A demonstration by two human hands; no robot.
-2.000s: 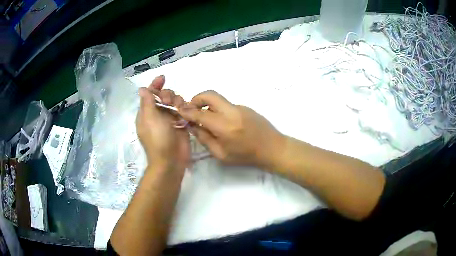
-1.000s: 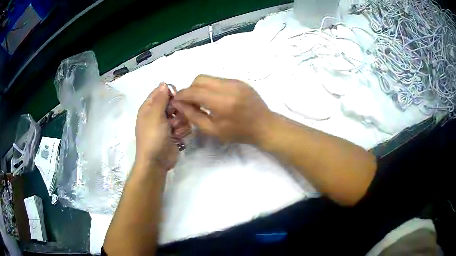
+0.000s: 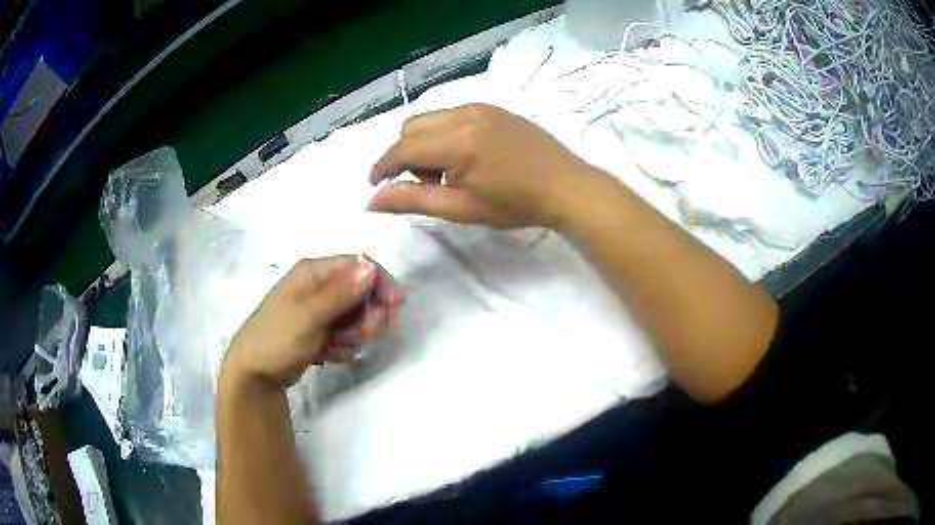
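My left hand (image 3: 308, 313) is at centre-left over the white cloth (image 3: 451, 410), its fingers curled. A small bit of white cable (image 3: 364, 263) shows at its thumb and fingertips; the rest is hidden or blurred. My right hand (image 3: 477, 169) is above and to the right of it, apart from it, with thumb and forefinger spread and no cable visible between them. A large tangled pile of white cables (image 3: 841, 92) lies at the far right.
Loose cables (image 3: 605, 97) lie left of the pile, near a translucent container (image 3: 615, 21). A crumpled clear bag (image 3: 159, 328) lies left of my left hand. Beyond it are printed paper (image 3: 105, 374), a small cable bag (image 3: 59, 344), a parts box (image 3: 51, 461) and a white card stack (image 3: 92, 487).
My hands were together working on the cable and are now apart. My left hand has moved down; my right has moved up and its thumb and forefinger have spread. The view has shifted.
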